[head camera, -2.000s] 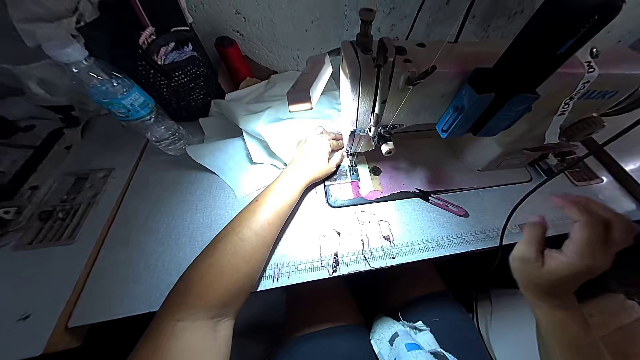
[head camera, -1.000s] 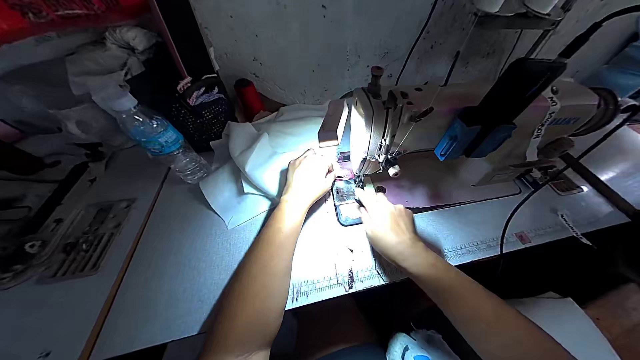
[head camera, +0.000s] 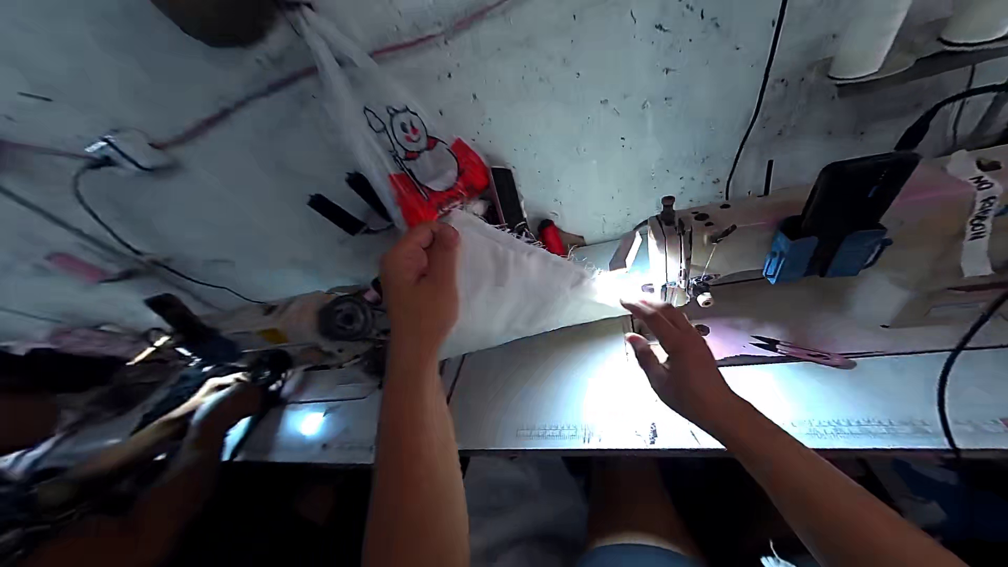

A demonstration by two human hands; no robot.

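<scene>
My left hand (head camera: 420, 276) is raised and closed on one end of a white cloth (head camera: 520, 287) with frayed threads along its upper edge. The cloth stretches to the right toward the needle area of an industrial sewing machine (head camera: 679, 252), where bright lamp light washes out detail. Close to that end is my right hand (head camera: 679, 354), fingers apart, just in front of the machine head; whether its fingertips touch the cloth cannot be told. Pink-handled thread snips (head camera: 807, 354) lie on the machine bed, right of that hand.
A phone (head camera: 858, 193) sits in a blue holder (head camera: 825, 250) on the machine. Behind the cloth are a red thread spool (head camera: 552, 237) and a hanging plastic bag (head camera: 429, 169). At left, a co-worker's hands (head camera: 224, 398) are at another machine (head camera: 339, 319). The table's front edge (head camera: 583, 450) runs below.
My left hand has moved left, away from the needle area, drawing the cloth out. My right hand has come off the needle area and its fingers have spread. The view has swung left.
</scene>
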